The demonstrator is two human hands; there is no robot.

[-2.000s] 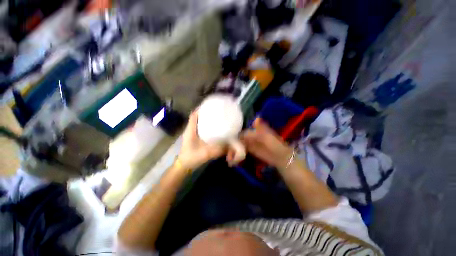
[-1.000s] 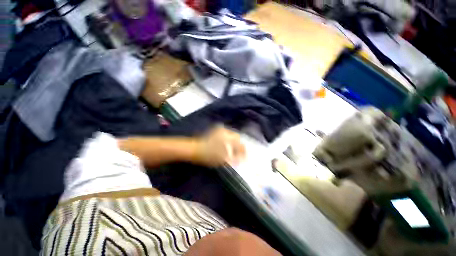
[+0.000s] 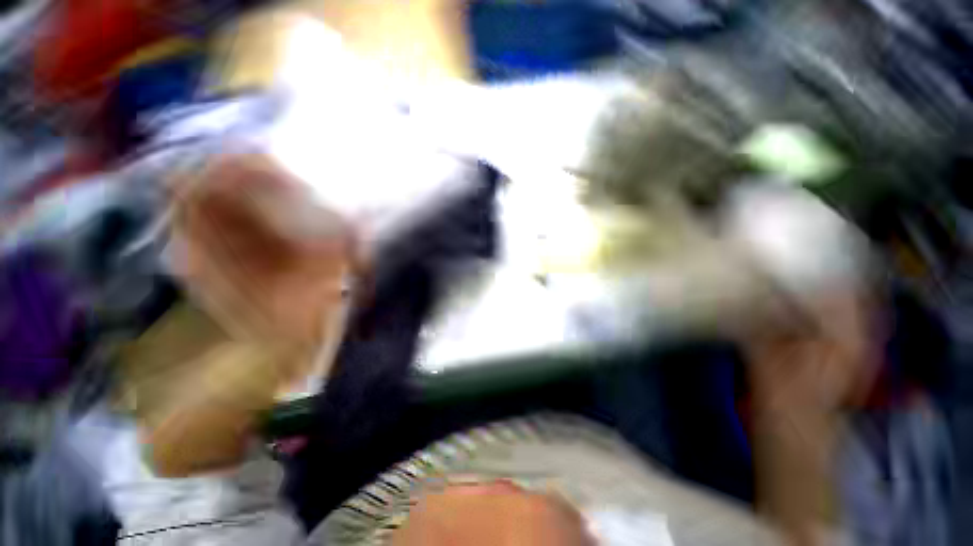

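The view is strongly blurred. My left hand point(image 3: 267, 251) is raised at the left, beside a pale and dark garment point(image 3: 389, 309) on the white sewing table point(image 3: 485, 331). Whether its fingers hold the cloth cannot be told. My right hand point(image 3: 816, 325) is at the right, around a white rounded thing that looks like the lidded mug point(image 3: 795, 240). Its fingers are smeared. The beige sewing machine point(image 3: 662, 149) stands between the hands, towards the back, its needle area not readable.
A dark green table edge point(image 3: 512, 373) runs across in front of my body. A tan board point(image 3: 416, 37) and a blue thing point(image 3: 544, 37) lie at the back. A purple thing point(image 3: 37, 320) is at the far left. A red thing point(image 3: 91, 48) shows at the upper left.
The view has swung from the machine's right side to the left, then back to face the table. Both hands held the mug at first; now they are wide apart, the mug at my right hand.
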